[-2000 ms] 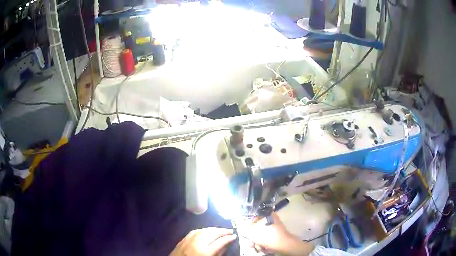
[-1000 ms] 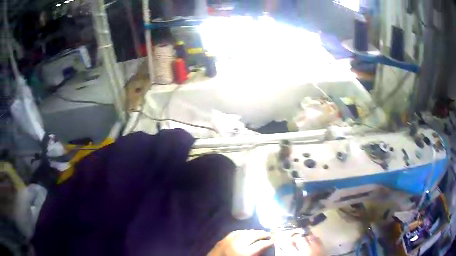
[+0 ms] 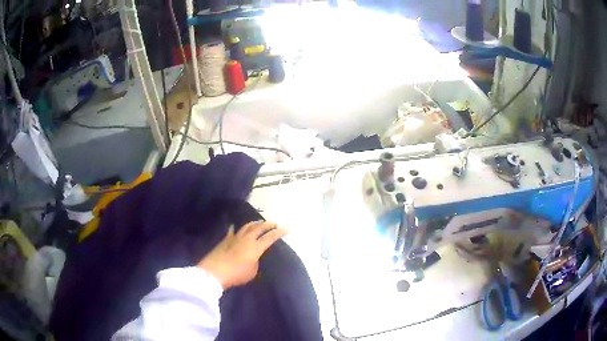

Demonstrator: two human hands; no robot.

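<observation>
The dark purple garment piece [image 3: 180, 220] lies bunched on the left of the white machine table, its right edge left of the needle area. My left hand [image 3: 243, 253], in a white sleeve, is on top of the cloth near its right edge, fingers bent against it and seeming to grip a fold. My right hand is not in view. The white and blue sewing machine [image 3: 479, 193] stands to the right. Its presser foot area [image 3: 406, 263] is glaring and has no cloth under it.
Blue-handled scissors [image 3: 499, 303] lie right of the needle. A tool box [image 3: 566, 273] sits at the table's right end. Scraps [image 3: 416, 123] lie in the trough behind. A red thread cone [image 3: 234, 76] stands at back left. Yellow material [image 3: 116, 200] shows beyond the garment.
The garment's right part has come away from the needle area to the left, baring the machine bed. My left hand has moved from the needle onto the cloth; my right hand has left the view.
</observation>
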